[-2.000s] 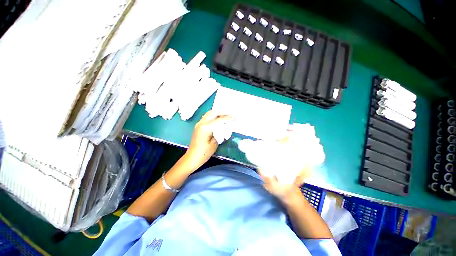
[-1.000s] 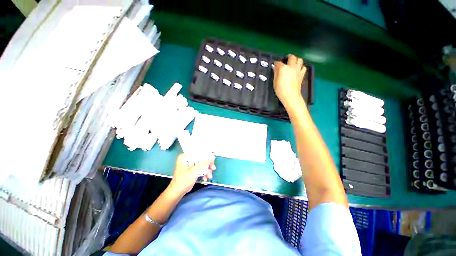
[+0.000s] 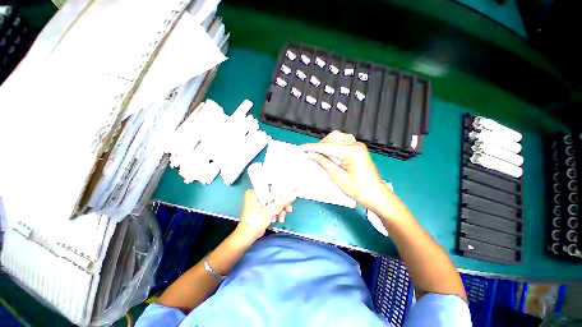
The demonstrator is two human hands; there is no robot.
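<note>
My left hand [image 3: 263, 211] is near the bench's front edge and holds a white die-cut piece [image 3: 260, 179], which stands up from the fingers. My right hand [image 3: 348, 166] is over the white work sheet [image 3: 322, 186], palm down with fingertips together at its upper left part. Whether the fingertips hold a small part cannot be told. The parts tray [image 3: 389, 108], black and slotted, lies behind the hands with rows of small white ends. A small white pile [image 3: 376, 220] is partly hidden under my right forearm.
Loose die-cut pieces [image 3: 217, 144] lie left of the sheet. High stacked sheets [image 3: 70, 96] stand at the left. The finished-piece tray [image 3: 490, 214] is at right, with white cylinders [image 3: 498, 147] at its far end. Black trays [image 3: 565, 198] stand at far right.
My right hand has come back from the parts tray to the work sheet. One white end at the tray's top row is gone. My left hand stays near the front edge with the white piece.
</note>
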